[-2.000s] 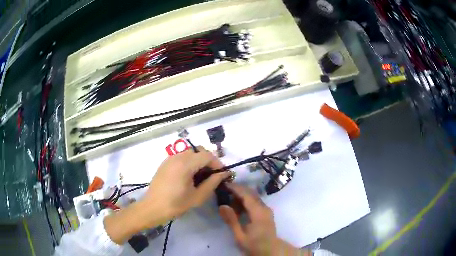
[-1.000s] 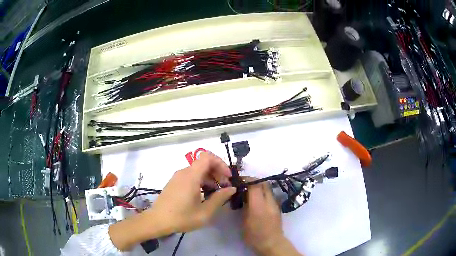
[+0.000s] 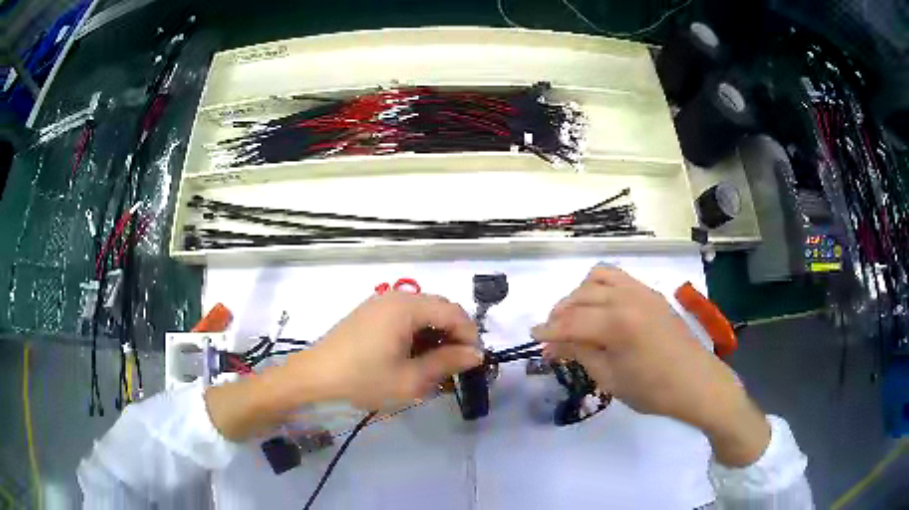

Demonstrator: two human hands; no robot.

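The wire harness point(image 3: 513, 351) lies across the white sheet, with a white connector housing point(image 3: 189, 361) at its left end and a cluster of small connectors point(image 3: 580, 398) at its right. My left hand point(image 3: 399, 349) grips the harness at its middle. A roll of black tape point(image 3: 472, 390) hangs below my left fingertips. My right hand point(image 3: 608, 334) is above the right part of the harness, its fingertips pinched together near the black leads; what is between them is too small to tell. A black connector point(image 3: 489, 289) lies behind the harness.
A cream compartment tray point(image 3: 439, 247) holds red and black leads point(image 3: 399, 125) and long black cables point(image 3: 399, 229). Orange clamps point(image 3: 708, 319) grip both sheet edges. Black tape rolls point(image 3: 716, 204) and a grey device point(image 3: 777, 209) stand right. Other harnesses point(image 3: 125, 239) lie left and right.
My right hand has moved from beside the tape roll up and right, away from my left hand. My left hand stays on the harness. The camera view has shifted and levelled.
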